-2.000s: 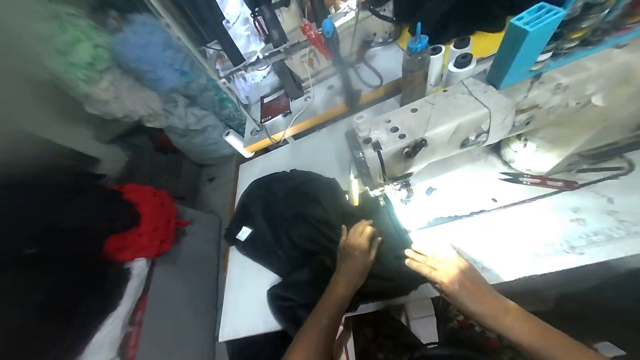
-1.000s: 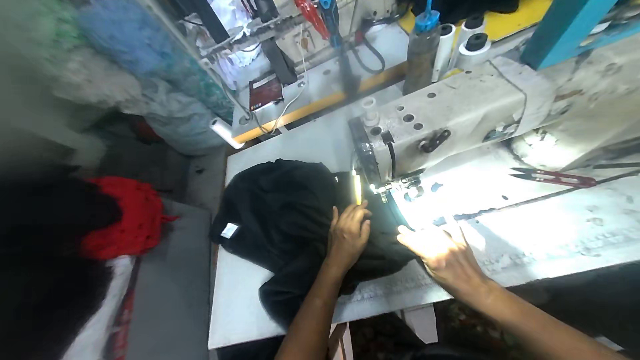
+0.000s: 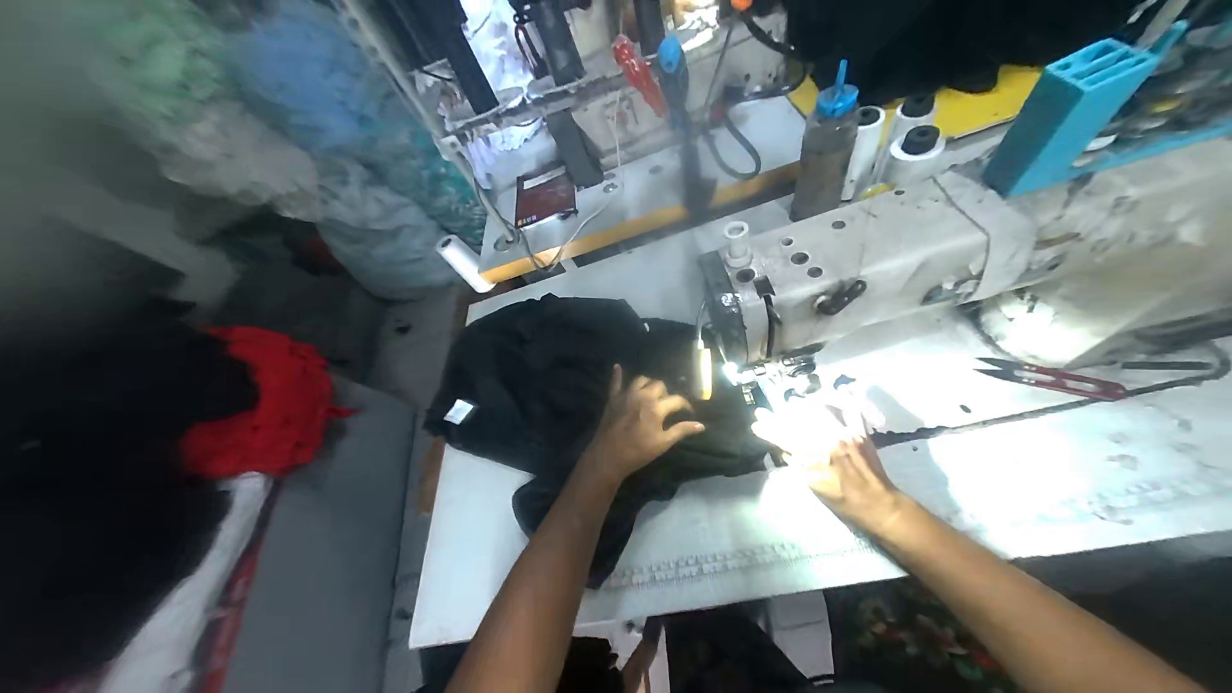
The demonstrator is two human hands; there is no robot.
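A black garment [image 3: 539,375] with a small white label lies bunched on the white table, its right edge by the needle area of an industrial sewing machine [image 3: 866,260]. My left hand [image 3: 640,423] rests on the cloth left of the presser foot, fingers spread and thumb apart. Just right of the foot, at the cloth's right edge, is my right hand [image 3: 837,462]; the machine lamp's glare washes out its fingertips, so its grip is unclear.
Red-handled thread snips [image 3: 1054,378] lie on the table at the right. Behind the machine stand an oil bottle [image 3: 825,159], thread cones [image 3: 914,154] and a blue holder [image 3: 1068,115]. A thread cone [image 3: 465,264] lies at the back left. Red cloth [image 3: 265,404] is piled at the left.
The garment's front part has shifted, baring more of the table's front edge and its ruler marks. My left hand's thumb now stands out from its fingers.
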